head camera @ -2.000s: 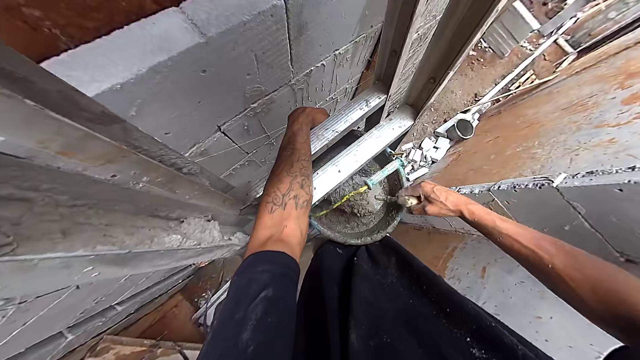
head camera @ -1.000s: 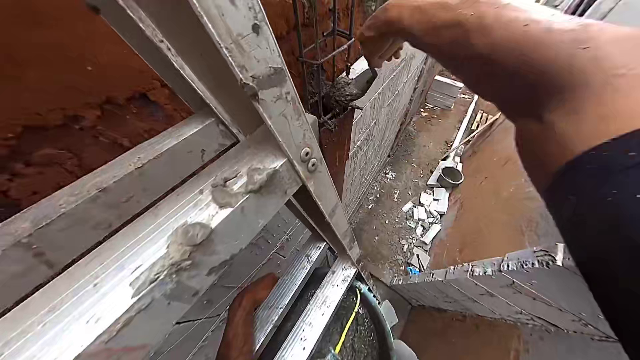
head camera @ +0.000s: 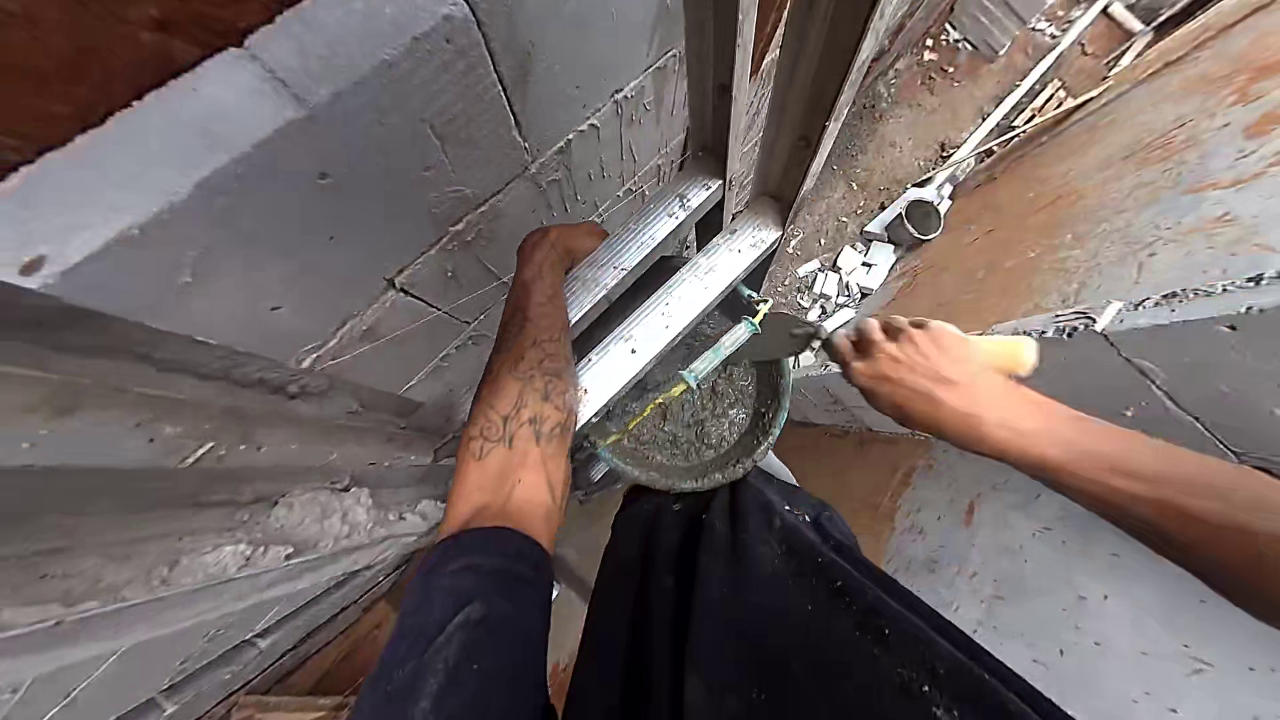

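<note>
My right hand (head camera: 905, 375) is closed around the pale handle of a trowel (head camera: 780, 338), whose dark blade reaches over the rim of a bucket (head camera: 690, 482). Grey wet mortar (head camera: 705, 425) fills much of that bucket. Its yellow handle wire with a green grip (head camera: 722, 352) lies across the mouth. On the far side of the metal ladder (head camera: 670, 325), my left hand (head camera: 565, 243) is at the edge of a rung; its fingers are mostly hidden there. The bucket sits against the ladder, just in front of my legs.
A grey block wall (head camera: 330, 190) rises on the left, beside a mortar-smeared ledge (head camera: 310, 525). Far below on the right are broken white pieces (head camera: 850, 272) and another bucket (head camera: 917, 220). A low block wall (head camera: 1170, 375) stands at the right.
My right hand has come down from the wall top by the rebar to the bucket, where it also was two seconds ago. The view has swung back down toward my legs.
</note>
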